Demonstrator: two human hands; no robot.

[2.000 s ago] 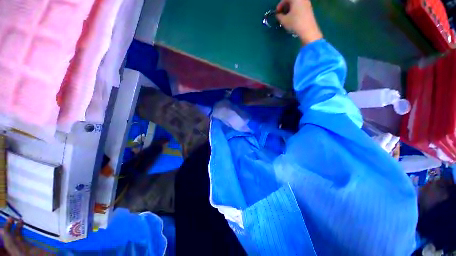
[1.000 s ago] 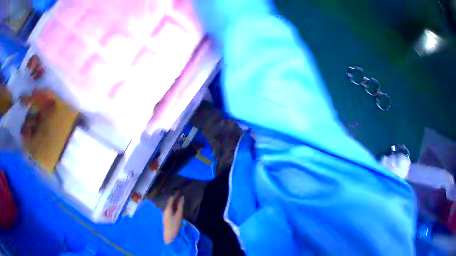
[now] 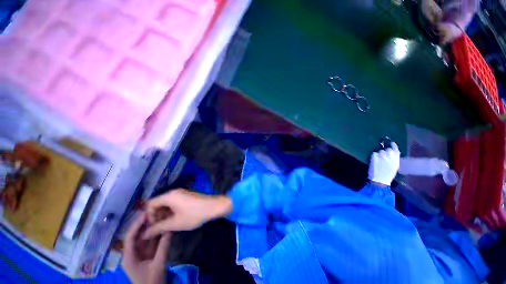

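Observation:
My right hand [image 3: 186, 211] is bare and reaches left from its blue sleeve, at the lower left. Its fingers meet those of my left hand [image 3: 147, 244], which is blurred and comes up from the bottom edge. Whether a part is between the fingers is hidden by blur. Right of them, three shiny rings [image 3: 349, 92] lie in a row on the green bench [image 3: 294, 61]. The pink blister tray [image 3: 105, 66] is at the upper left. Below it is the yellow fixture plate [image 3: 47, 199] with orange-brown lumps [image 3: 25, 158].
A neighbour's white-gloved hand [image 3: 384, 165] is at a small ring at the bench edge. A white bottle [image 3: 424, 166] lies beside it. Red crates [image 3: 480, 172] stand at the right. Another person's hand [image 3: 448, 30] is at the top right. A white block [image 3: 79, 212] is beside the yellow plate.
The view has shifted. My right hand has come away from the bench and across to my left hand, and their fingers now meet. My left hand is raised beside the fixture.

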